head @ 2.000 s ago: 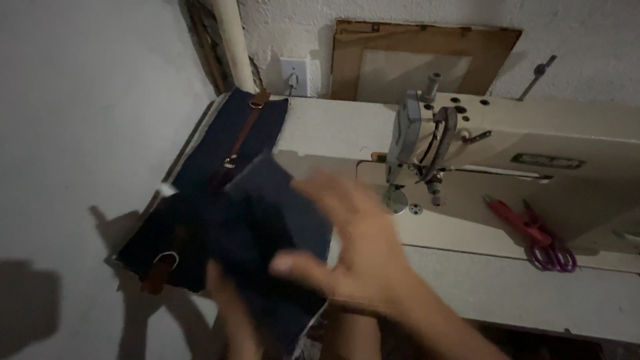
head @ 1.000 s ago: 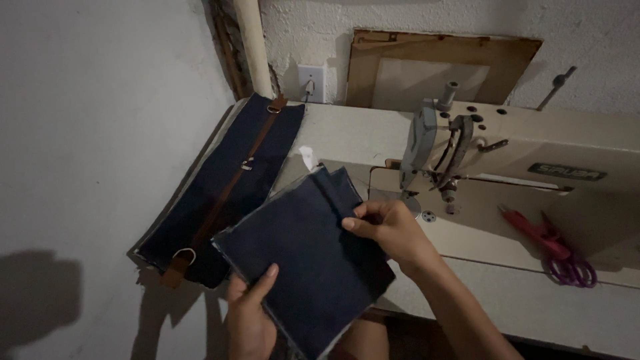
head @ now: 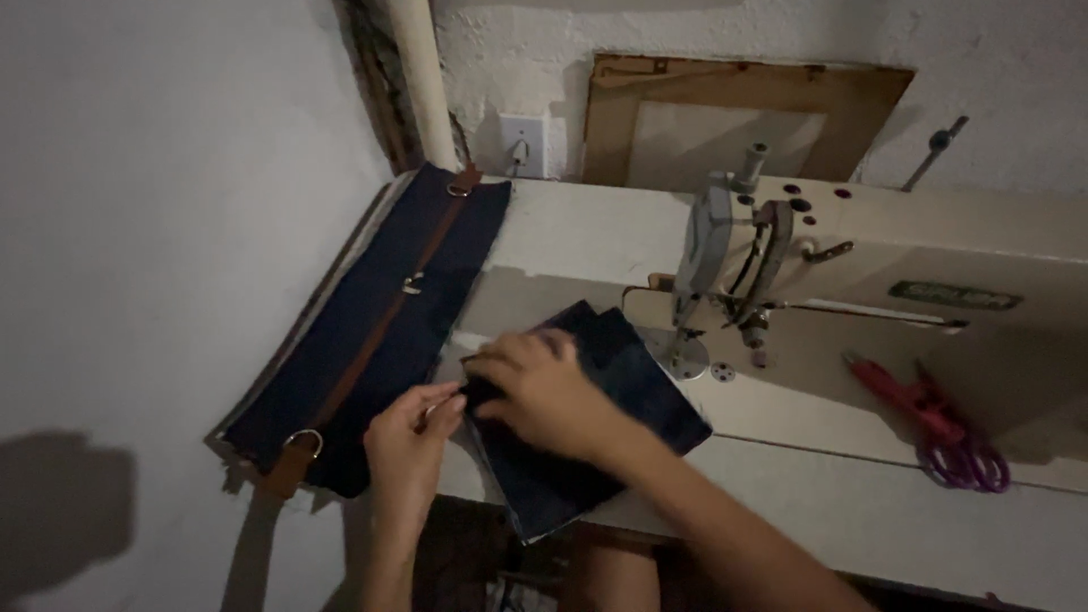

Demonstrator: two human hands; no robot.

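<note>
Dark blue fabric pieces (head: 552, 484), layered and with frayed edges, lie on the white sewing table near its front edge. My left hand (head: 412, 433) pinches their left corner between thumb and fingers. Over the same corner is my right hand (head: 544, 382), its fingers bent onto the cloth and partly blurred. To the left lies a long dark blue fabric panel (head: 374, 314) with a brown zipper strip (head: 365, 353), a metal slider (head: 412, 284), and a brown tab with a metal ring at each end, the nearer tab (head: 287, 467) at the table's edge.
An industrial sewing machine (head: 960, 280) stands on the right, its needle area close to the cloth's right side. Red-handled snips (head: 905, 395) and purple-handled scissors (head: 965, 467) rest by it. Behind are a wall outlet (head: 523, 144), a pipe (head: 421, 85) and a leaning brown board (head: 858, 110).
The fabric pieces, held up in both hands a second ago, are now lower against the table. My right hand has moved left across them to the corner where my left hand is.
</note>
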